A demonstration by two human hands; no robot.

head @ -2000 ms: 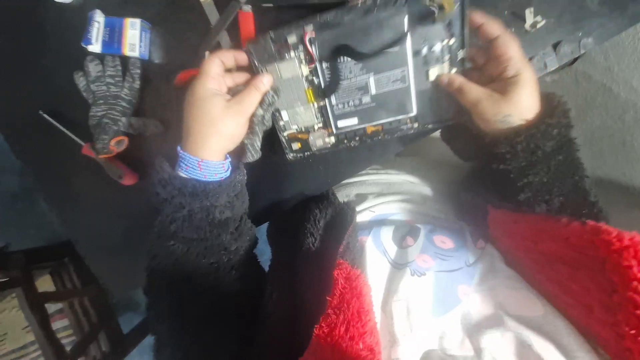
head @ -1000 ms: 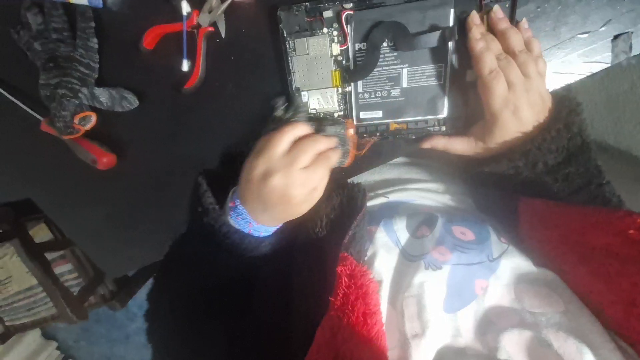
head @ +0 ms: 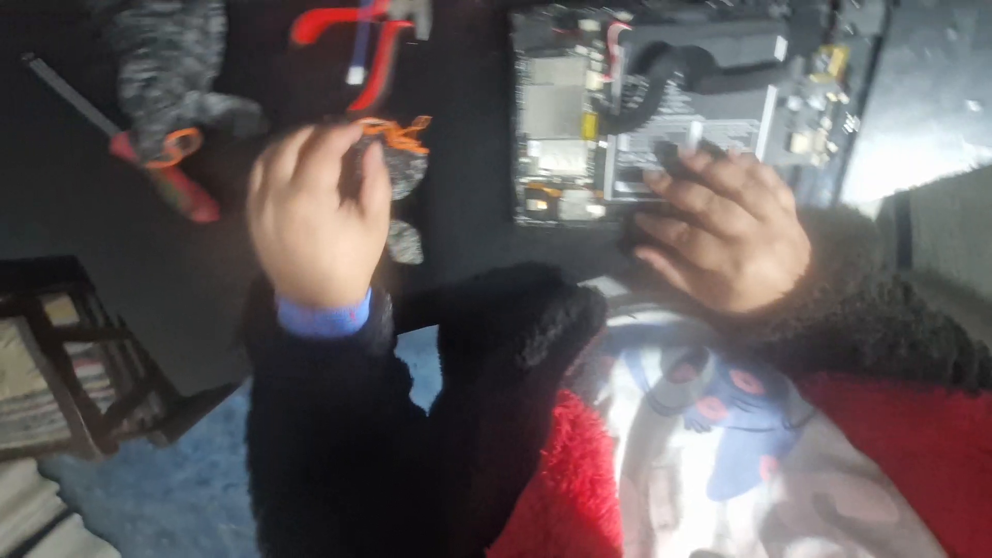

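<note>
My left hand [head: 318, 213] holds a grey knitted glove [head: 407, 174] with an orange cuff edge, left of the opened tablet. Blur softens both hands. My right hand [head: 728, 225] hovers over or rests on the lower edge of the opened tablet [head: 562, 108], fingers apart; contact cannot be told. The tablet lies with its circuit board, flat battery [head: 721, 101] and black ribbon cable [head: 659, 85] exposed.
A second grey glove [head: 170, 70] lies at the upper left, over a screwdriver with a red handle [head: 182, 186]. Red-handled pliers [head: 380, 62] and a thin blue tool [head: 360, 46] lie at the top. A dark rack [head: 93, 380] stands lower left.
The tablet, held up in both hands two seconds ago, now lies on the dark surface. My left hand has moved left, away from the tablet, with the glove.
</note>
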